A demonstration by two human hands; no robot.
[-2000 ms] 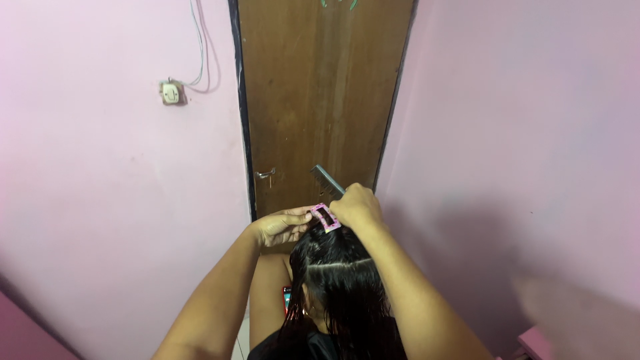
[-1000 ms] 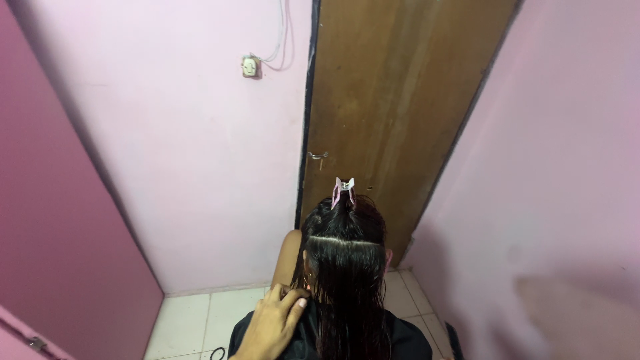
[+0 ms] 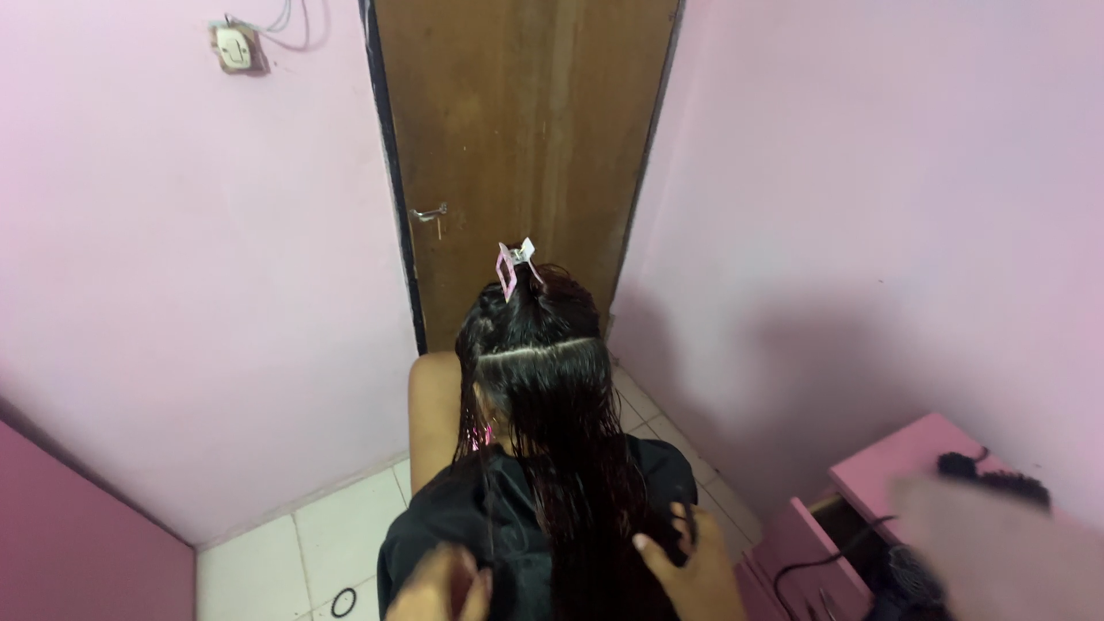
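Note:
A seated person with long, wet dark hair [image 3: 573, 431] faces away from me in a black cape [image 3: 466, 509]. A pink hair clip [image 3: 506, 272] holds the top section up, and a pale parting runs across the back of the head. My left hand [image 3: 444, 586], blurred, is low over the left side of the cape; whether it holds anything is unclear. Beside the hair at the lower right is my right hand [image 3: 694, 561], thumb and fingers apart. A narrow dark thing shows along its fingers, too indistinct to name.
A brown wooden door [image 3: 526, 129] stands ahead between pink walls. At lower right are a pink drawer unit [image 3: 906, 448] with an open drawer, a dark cable and a blurred pale shape in front. A black ring [image 3: 344, 602] lies on the tiled floor.
Both hands have left the clip at the top of the head, where my right hand held a comb, and are now low beside the hair. The clip stays in the hair.

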